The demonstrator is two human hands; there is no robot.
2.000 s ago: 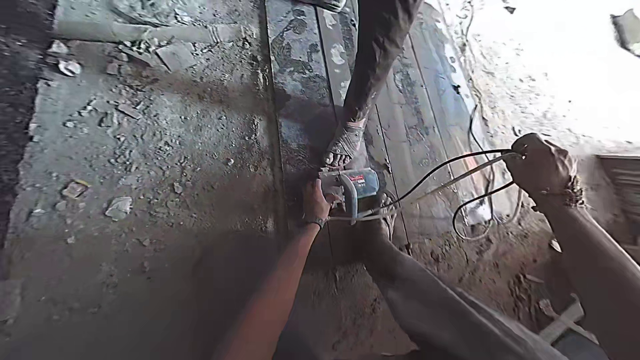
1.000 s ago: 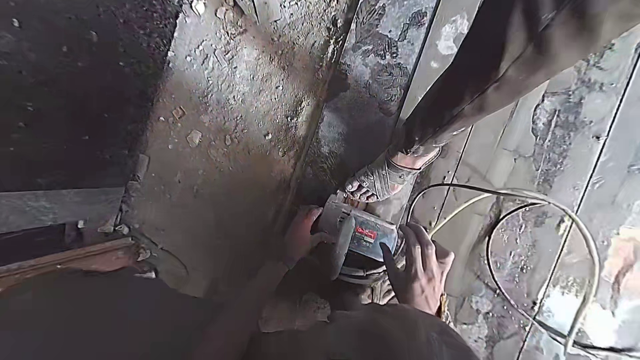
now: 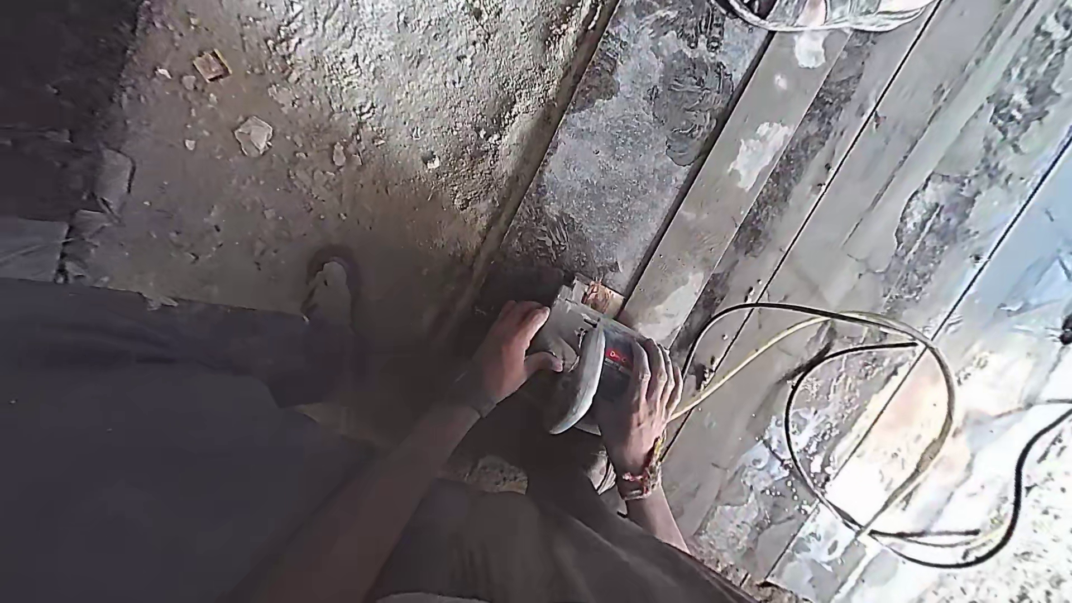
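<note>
A handheld power saw with a pale curved handle and a dark blue motor housing [image 3: 618, 356] stands at the middle, on the edge of worn boards. My left hand [image 3: 511, 347] holds its front left part, thumb and fingers curled on the grey casing. My right hand [image 3: 641, 402] lies over the motor housing with its fingers wrapped on it, a corded bracelet at the wrist. A small reddish-brown piece [image 3: 601, 298] shows just beyond the tool. The blade and the tool's underside are hidden.
A black cable and a pale cable [image 3: 942, 368] loop over the long boards [image 3: 712, 209] at the right. More coiled cable [image 3: 829, 21] lies at the top. Rubble, including a pale stone [image 3: 253, 136], dots the rough dusty ground at the upper left. Dark cloth covers the lower left.
My right hand, out at the right with the cables two seconds ago, is now on the motor housing. The foot beside the tool is out of sight. The view has turned and shifted.
</note>
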